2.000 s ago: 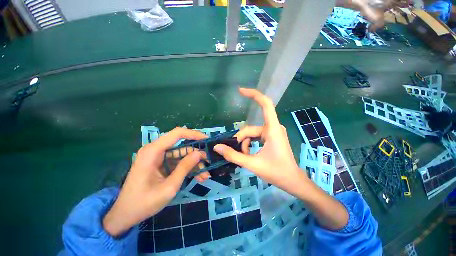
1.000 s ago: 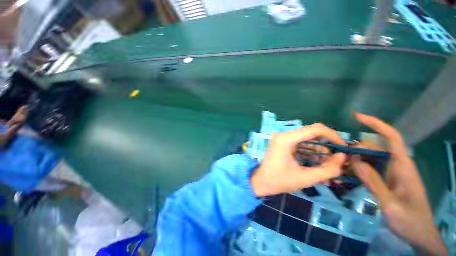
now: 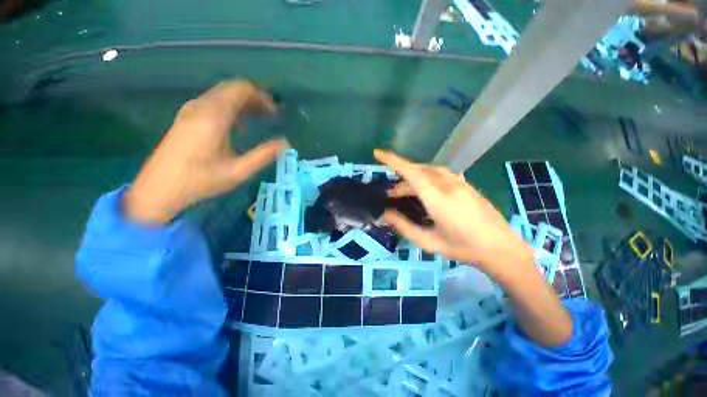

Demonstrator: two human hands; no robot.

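Observation:
My left hand (image 3: pixel 203 151) is raised over the belt at the left, blurred, with thumb and fingers apart and no housing visible in it. My right hand (image 3: pixel 457 213) is at the right edge of a pile of dark film pieces (image 3: pixel 349 203); its fingers are apart, and whether they touch or pinch a dark piece cannot be told. The pile lies on empty pale blue liners (image 3: pixel 273 213). In front of it lies a carrier sheet (image 3: pixel 301 293) with two rows of black rectangles and two empty windows in its upper row.
A grey post (image 3: pixel 535 74) slants up behind my right hand. Another carrier sheet (image 3: pixel 536 186) lies at the right. Further right are tangled black housings (image 3: pixel 632 275), some yellow-trimmed, and a ladder-like liner (image 3: pixel 659 194). More blue sheets (image 3: pixel 624 46) and a blurred hand are at the far right.
The view swung left and came back. The black housing held between both hands is no longer in them. My hands have separated, the left one up and away, the right one by the dark pile.

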